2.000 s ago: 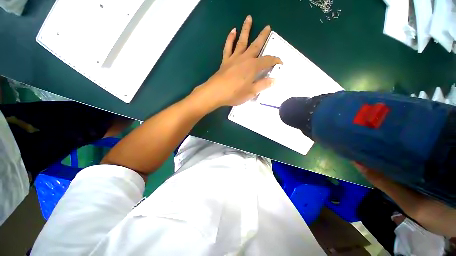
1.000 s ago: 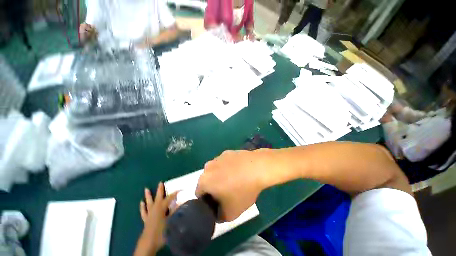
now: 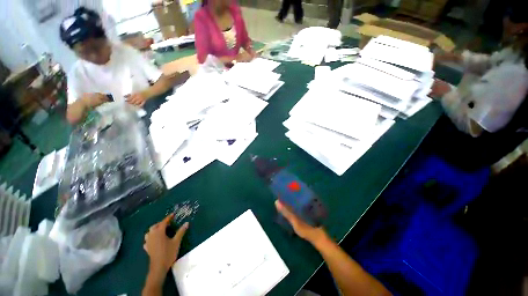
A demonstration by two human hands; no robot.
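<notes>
A white panel [image 3: 234,260] with small dark holes lies flat on the dark green bench in front of me. My left hand [image 3: 163,241] is beyond its left edge, with fingertips at the loose pile of small screws [image 3: 184,211]; I cannot tell whether a screw is between them. My right hand [image 3: 296,222] is at the blue drill driver [image 3: 294,189], holding it on its side to the right of the panel, with the chuck pointing away from me. The drill's grip is hidden by the hand and the drill body.
A clear plastic tray [image 3: 110,173] and a whitish plastic bag [image 3: 90,245] are at left. Loose white panels [image 3: 214,118] and stacked panels [image 3: 353,104] lie beyond. People sit across and at right. Blue stools [image 3: 425,231] stand below the bench edge.
The view has lifted. The drill has moved off the panel to its right and lies sideways. My left hand has moved from the panel to the screw pile.
</notes>
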